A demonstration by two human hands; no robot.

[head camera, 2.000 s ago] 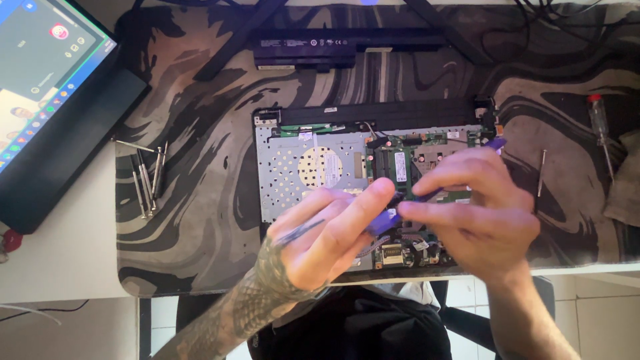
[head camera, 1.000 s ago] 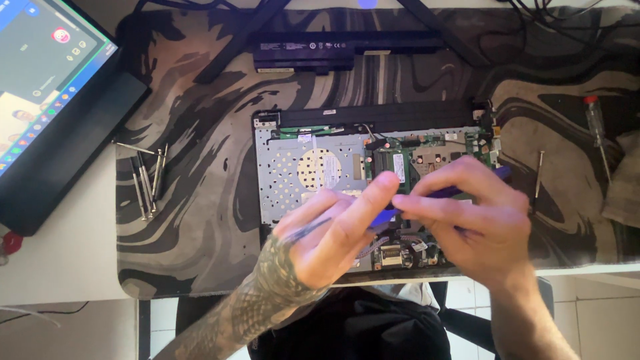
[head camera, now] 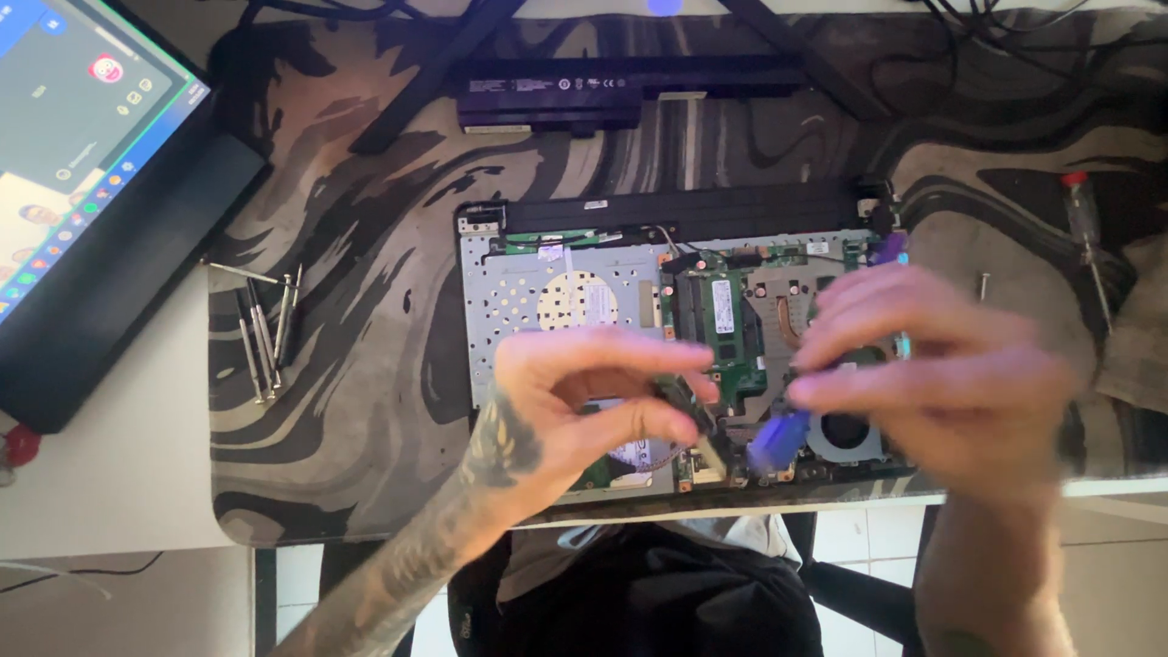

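Note:
An opened laptop base [head camera: 566, 265] lies on the marbled mat, its green circuit board [head camera: 730, 338], memory module [head camera: 723, 306] and round fan [head camera: 844, 433] exposed. Over its lower middle is my left hand [head camera: 566, 401], thumb and fingers curved apart. A blurred, dark, slim thing with a pale end [head camera: 710, 456] shows at its fingertips; whether they grip it is unclear. My right hand [head camera: 931, 374], blurred, pinches a blue-purple tool [head camera: 780, 443] above the board's right part. The tool's blue end points down and left; its kind is unclear. My hands cover parts of the laptop.
A black laptop battery [head camera: 547, 100] lies behind the base, between dark stand legs [head camera: 438, 78]. Several small screwdrivers [head camera: 260, 333] are at left, beside a lit screen [head camera: 82, 119]. A red-capped screwdriver [head camera: 1084, 219] and a small metal piece [head camera: 985, 286] lie at right.
My hands, close together over the board a second ago, are now apart. The right hand has moved right, and the blue end of its tool has swung lower. My left fingers are more spread.

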